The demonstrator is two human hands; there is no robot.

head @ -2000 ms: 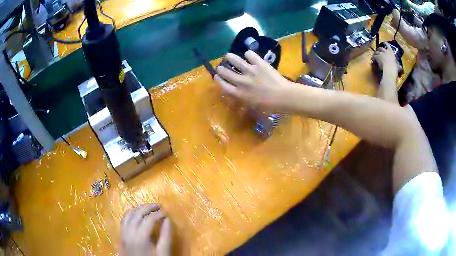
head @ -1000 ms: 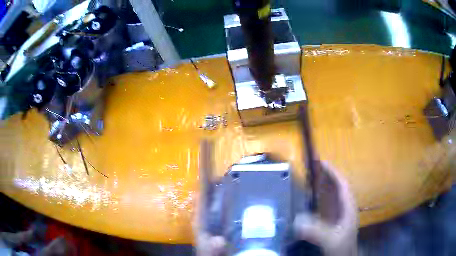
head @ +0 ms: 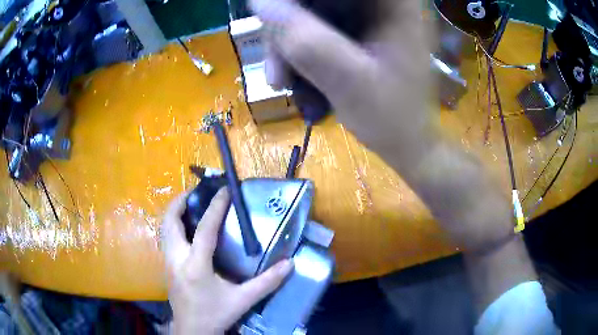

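Observation:
My left hand (head: 208, 278) grips a grey-white camera housing (head: 272, 208) low in the middle of the view, over the bench's near part. The housing lies tilted, with its pale grey bracket (head: 303, 278) toward the lower right. One black antenna (head: 236, 196) crosses its front; a second black stick (head: 293, 162) shows behind it. My right hand (head: 357, 75), large and blurred, is closed around a dark electric screwdriver (head: 309, 105). Its thin bit points down to the housing's back edge; whether it touches is hidden.
A silver-white screw feeder (head: 270, 105) stands behind, partly covered by my right hand. Loose screws (head: 216, 120) lie left of it. Waiting units with wires stand at the left (head: 39, 141) and right (head: 543, 105). A cable with a yellow-tipped plug (head: 518, 212) hangs over the bench's right front edge.
The housing, held upright between both hands a second ago, is now tilted in my left hand alone. My right hand has let go of it and taken the screwdriver, now lowered toward it.

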